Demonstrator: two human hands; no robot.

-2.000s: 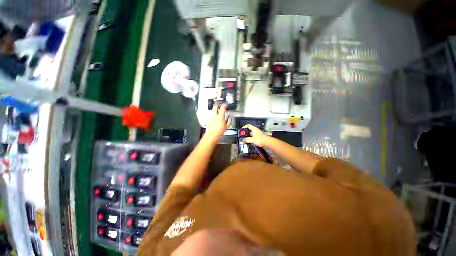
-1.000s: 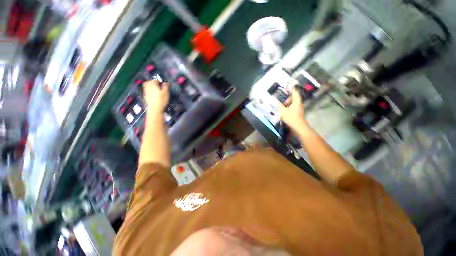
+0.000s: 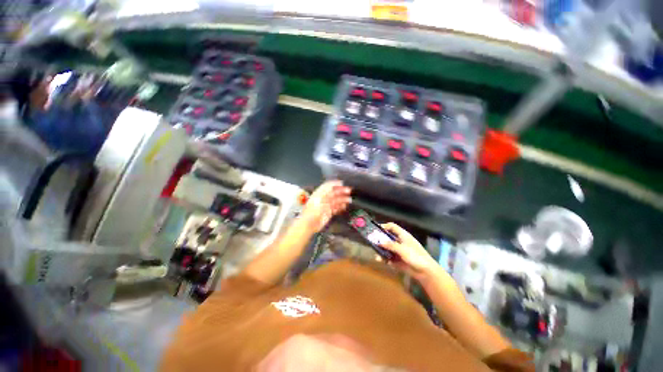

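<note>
My right hand [image 3: 402, 245] holds a black device housing [image 3: 372, 232] with a red round spot and a white patch, in front of my body. My left hand [image 3: 328, 202] is just left of it, empty, with its fingers apart, near the front edge of a tray stack. The tray stack [image 3: 392, 190] bears two rows of black housings with red spots. One pocket at its upper right holds no black housing.
A second tray stack [image 3: 251, 145] stands at the upper left. A benchtop machine [image 3: 272, 190] is at left, another [image 3: 480, 265] at lower right. A white fan [image 3: 556, 232] and red wrapping [image 3: 499, 151] on a post are at right.
The view has turned left. My left hand has come away from the tray pockets. My right hand has left the machine and now holds a housing in front of my body.
</note>
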